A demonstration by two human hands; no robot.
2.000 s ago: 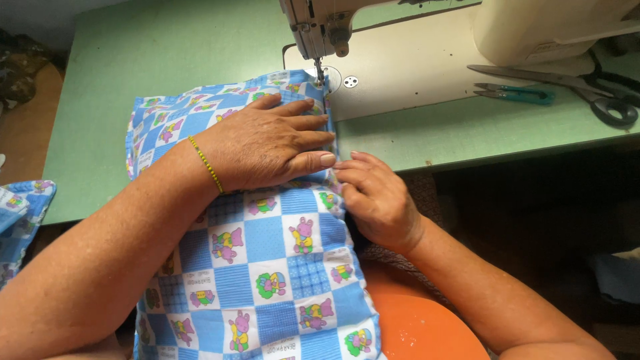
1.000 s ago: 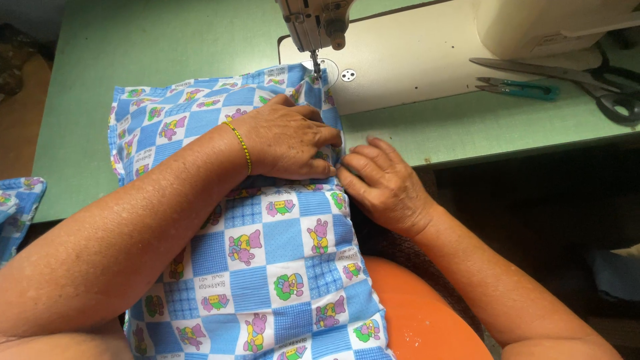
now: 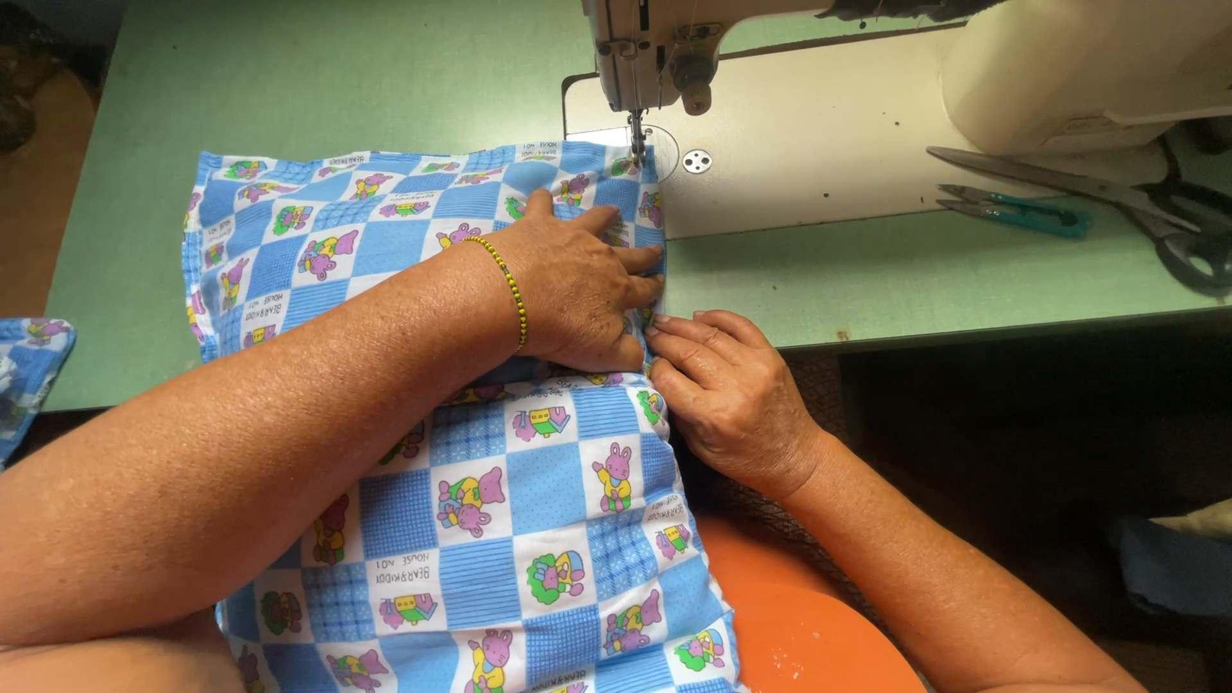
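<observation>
A padded blue-and-white checked fabric piece with printed animals [image 3: 549,481] lies partly on the green table and hangs over its front edge toward me. Its far right corner sits under the presser foot [image 3: 637,140] of the sewing machine [image 3: 654,58]. My left hand [image 3: 577,289], with a beaded bracelet at the wrist, presses flat on the fabric with fingers spread near the right edge. Beside the table's front edge, my right hand [image 3: 731,399] pinches the fabric's right edge between thumb and fingers, close below my left thumb.
Large scissors [image 3: 1068,183] and teal thread snips [image 3: 1020,212] rest on the table at the right. Another piece of the same print [image 3: 29,371] lies at the left edge. An orange seat [image 3: 799,616] shows below the table.
The far part of the fabric has shifted slightly to the left and lies flatter. My left hand has spread its fingers again since one second ago. My right hand stays by the edge.
</observation>
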